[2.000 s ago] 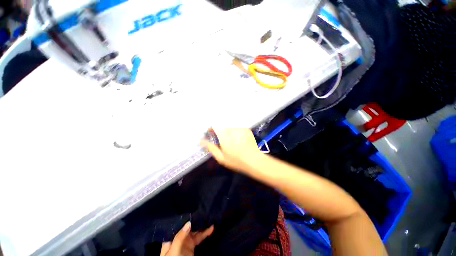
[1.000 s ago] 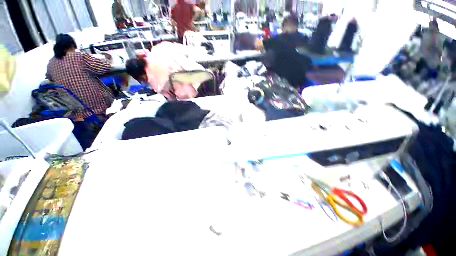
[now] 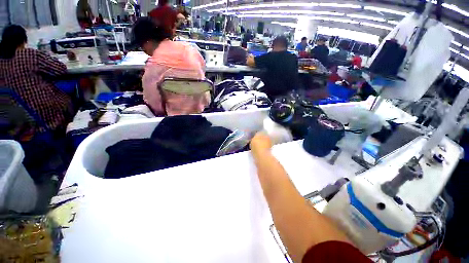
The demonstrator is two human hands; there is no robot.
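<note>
My left hand [image 3: 261,142] is at the end of an outstretched bare forearm with a dark red sleeve. It is at the far edge of the white table [image 3: 169,215], against a whitish, blurred item [image 3: 277,132]. Its fingers are mostly hidden, so I cannot tell whether it grips that item. My right hand is out of the picture. Dark cloth pieces [image 3: 175,141] lie in the white-rimmed trough left of my hand, with a pale striped piece at their right end.
The white machine head [image 3: 367,215] with a blue stripe stands right of my forearm. A dark cylindrical item [image 3: 323,135] and a dark bundle [image 3: 293,113] lie beyond my hand. A person in pink [image 3: 175,72] sits ahead, and one in checks [image 3: 33,77] at left. A whitish bin [image 3: 13,172] stands at left.
The view has swung up and left, away from the scissors and tabletop. My left arm has come into view, reaching forward past the machine head; no hand showed one second ago.
</note>
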